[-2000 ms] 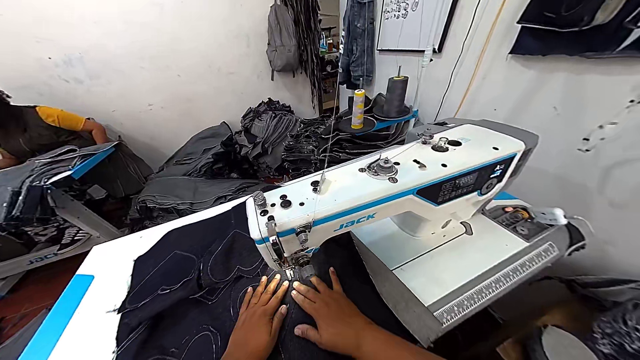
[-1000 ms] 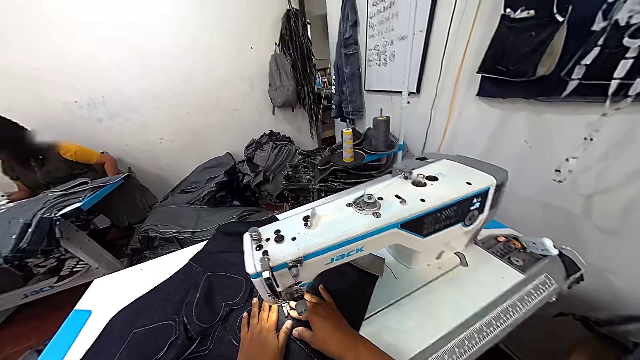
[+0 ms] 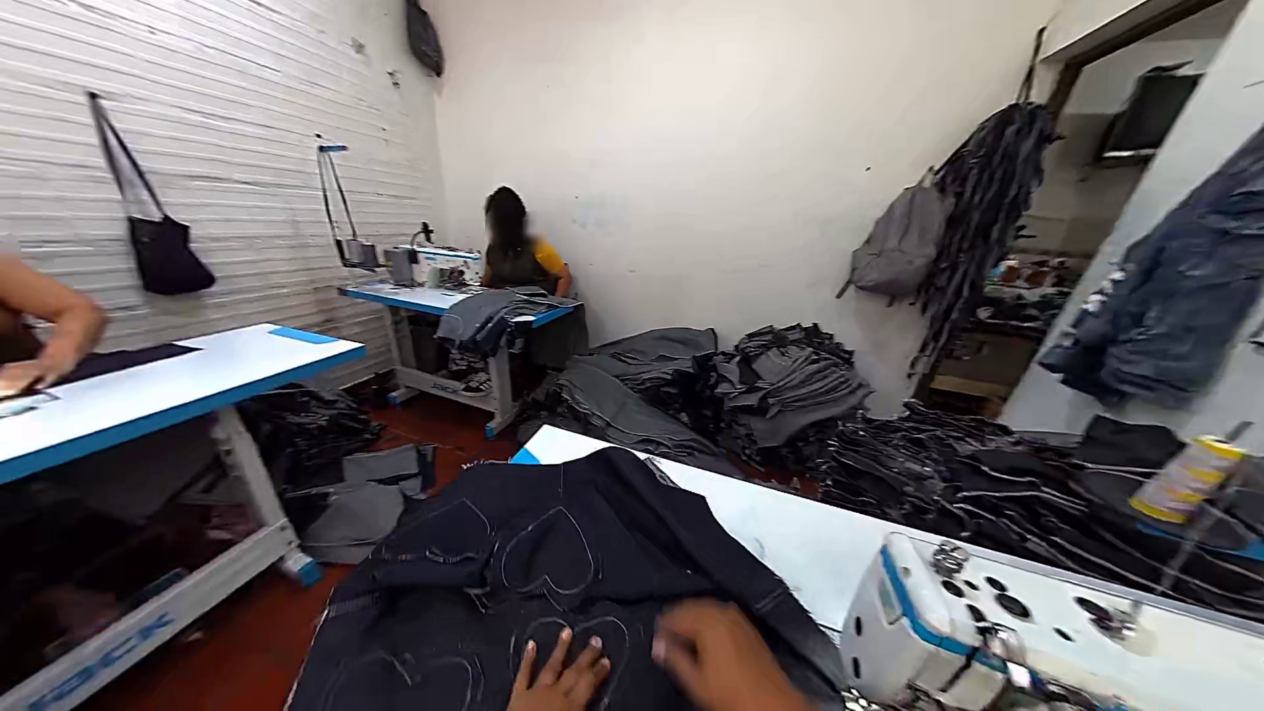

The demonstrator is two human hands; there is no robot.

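Observation:
Dark denim fabric with stitched heart outlines lies spread over the white table in front of me. My left hand rests flat on it with fingers spread, over one of the hearts. To its right, my right hand is blurred, its fingers bent above or against the fabric; whether it pinches the cloth cannot be told. The white and blue head of a Jack sewing machine stands at the lower right, its needle area hidden below the view.
A co-worker's forearm is over a table at the left. Another person sits at a sewing table behind. Piled dark denim pieces lie beyond my table, and a yellow and white thread cone stands at the right.
The view has swung left. Both hands have moved from beside the machine's needle area onto the fabric to its left, and the right hand's fingers are now bent.

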